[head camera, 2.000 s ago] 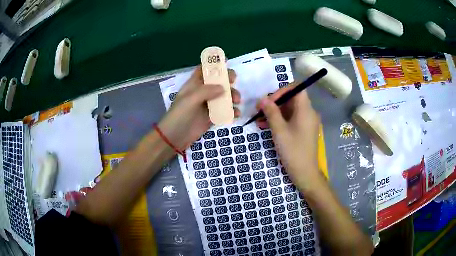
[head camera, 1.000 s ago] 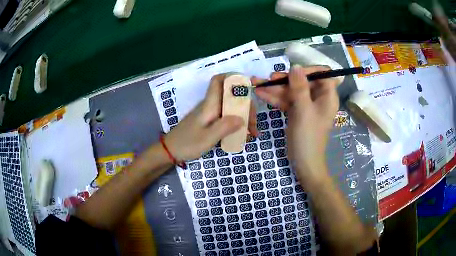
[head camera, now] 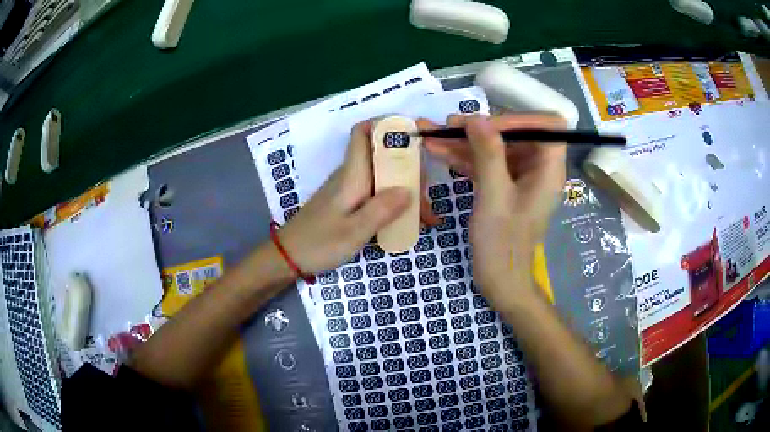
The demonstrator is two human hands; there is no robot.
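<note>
My left hand [head camera: 338, 215] holds a cream housing [head camera: 397, 181] upright, face towards me, with the thumb on its lower half. A dark sticker [head camera: 396, 140] lies at the housing's upper end. My right hand [head camera: 511, 181] holds black tweezers [head camera: 540, 135] nearly level, their tip at the sticker's right edge. Some fingers of both hands are hidden behind the housing or the palm. The label sheet [head camera: 405, 337] with rows of black labels lies below both hands; its upper part is blank.
A green conveyor belt [head camera: 279, 59] crosses the top with several housings on it. Two housings [head camera: 528, 94] rest right of the sheet, and one [head camera: 78, 310] at left. A second label sheet [head camera: 29, 321] is at far left. A printed packaging sheet [head camera: 692, 194] lies at right.
The housing moved right and a little down, then slightly up. The tweezers went from the label sheet to the housing's upper end, where a dark sticker now shows. Belt housings shifted left.
</note>
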